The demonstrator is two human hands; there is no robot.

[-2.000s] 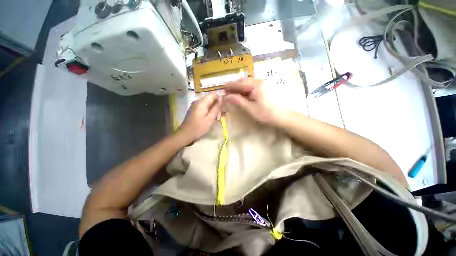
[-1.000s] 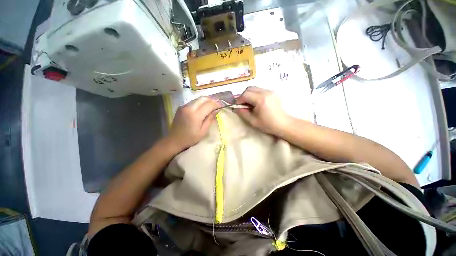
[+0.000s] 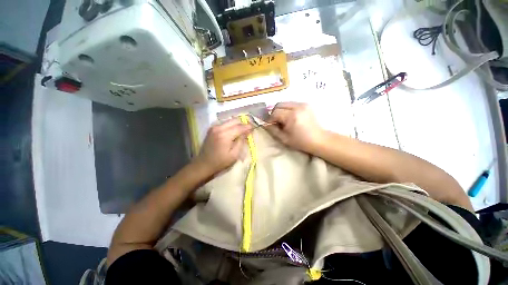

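Observation:
The beige bag body (image 3: 289, 178) fills my lap and rises to the table, with a yellow binding tape (image 3: 248, 195) running down its middle. My left hand (image 3: 225, 143) pinches the bag's far edge left of the tape's top end. My right hand (image 3: 294, 127) pinches the same edge on the right; a thin pale piece, too small to name, shows between the fingertips of both hands. The yellow-orange clamp frame (image 3: 250, 61) lies just beyond my hands, not touching them. The zipper (image 3: 267, 254) with a silvery puller shows at the bag opening.
The white machine head (image 3: 125, 61) with a red switch (image 3: 68, 84) stands at upper left above a dark mat (image 3: 142, 161). Red-and-black thread snips (image 3: 384, 88) lie right of the clamp. A blue-handled tool (image 3: 479, 183) lies far right. Beige straps (image 3: 390, 239) loop by my right arm.
My hands have drawn apart from their close pinch and moved slightly toward me, below the clamp frame. The edge between them and the top of the yellow tape now show. Both still grip the bag.

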